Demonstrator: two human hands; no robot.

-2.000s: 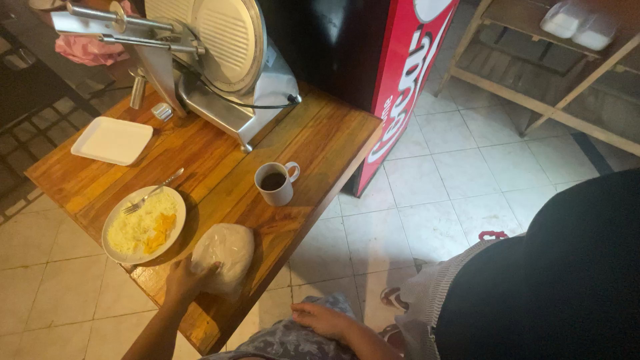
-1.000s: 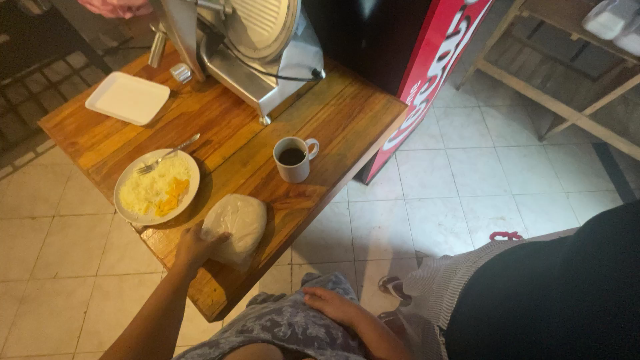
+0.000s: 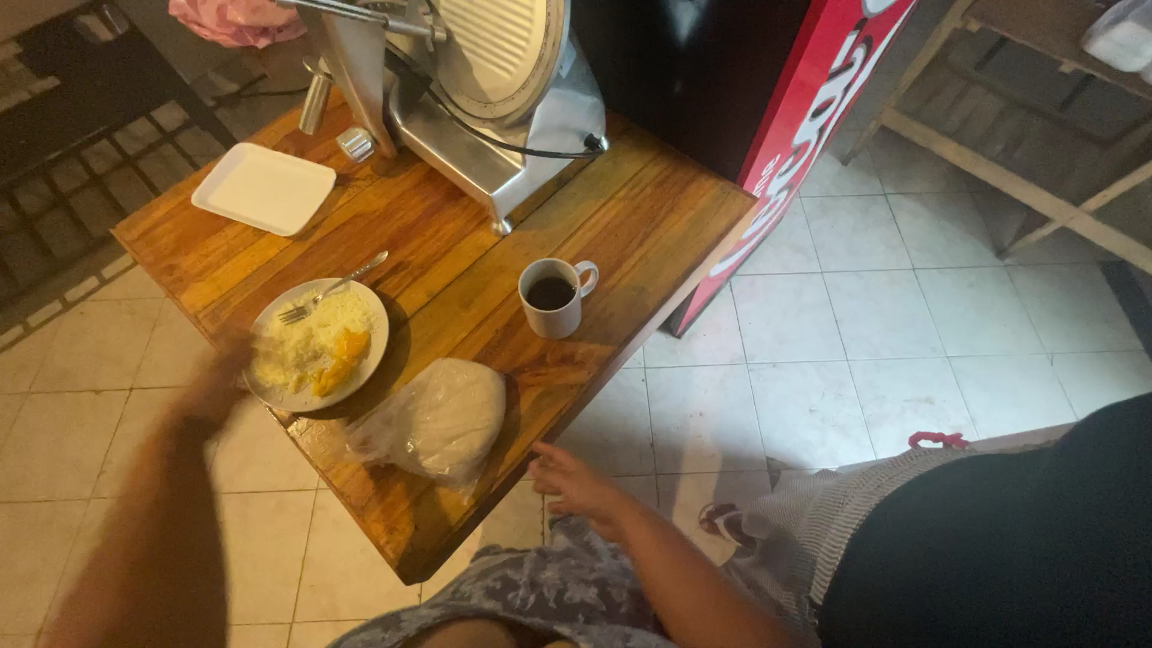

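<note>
My left hand, blurred, is at the left rim of a white plate that bears white grated-looking food, an orange-yellow food and a metal fork; its fingers are too unclear to read. A clear plastic bag of pale, dough-like stuff lies near the table corner, touched by neither hand. My right hand is just off the table's near edge, right of the bag, fingers somewhat apart and holding nothing. A white mug of dark drink stands behind the bag.
On the wooden table are a metal slicer with a black cord and a white tray. A red and black cooler adjoins the table. A person in a black top is close at right. Wooden shelves stand behind.
My left hand has left the plastic bag and moved left to the plate. My right hand has moved from my lap to beside the table's near edge.
</note>
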